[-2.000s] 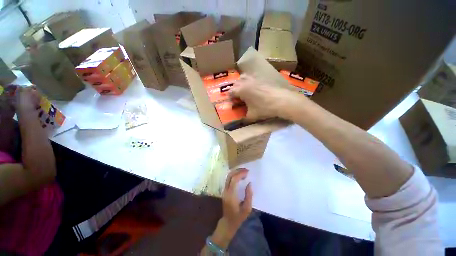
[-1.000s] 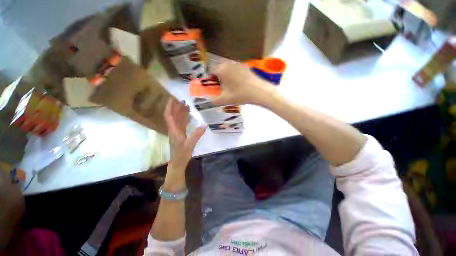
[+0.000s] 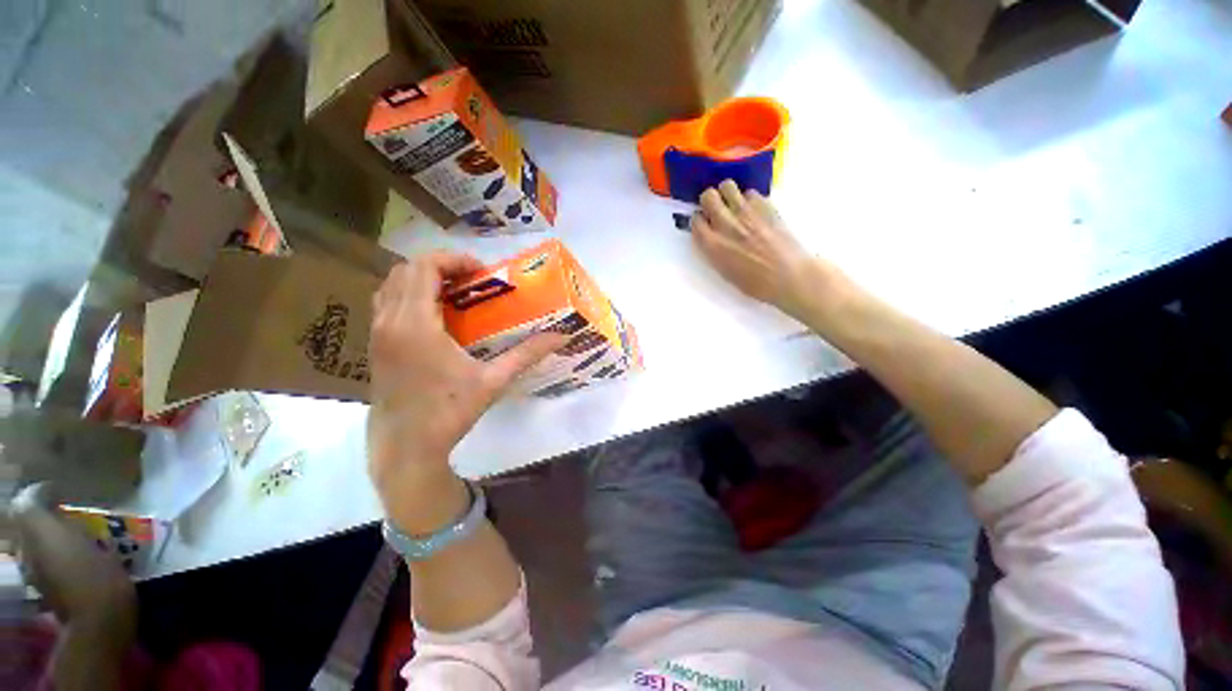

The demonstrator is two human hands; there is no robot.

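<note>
An orange retail box [image 3: 541,317] stands near the front edge of the white table. My left hand [image 3: 439,365] holds it, with the fingers at its far left side and the thumb across its near side. My right hand [image 3: 750,243] is at the near side of the orange and blue tape dispenser [image 3: 716,151], with its fingertips close to a small dark strip [image 3: 684,220]. Whether the fingers grip the strip or touch the dispenser cannot be told. A second orange box [image 3: 462,151] stands behind the first.
An open brown inner carton [image 3: 270,324] stands left of my left hand. A large master carton [image 3: 581,61] is at the back, another carton [image 3: 1007,34] at the back right. Small clear packets [image 3: 280,475] lie at left, near another person's arm [image 3: 61,567].
The view has turned down and right since the first frame. My right hand has let go of the orange box and moved right to the dispenser. My left hand has taken hold of the box.
</note>
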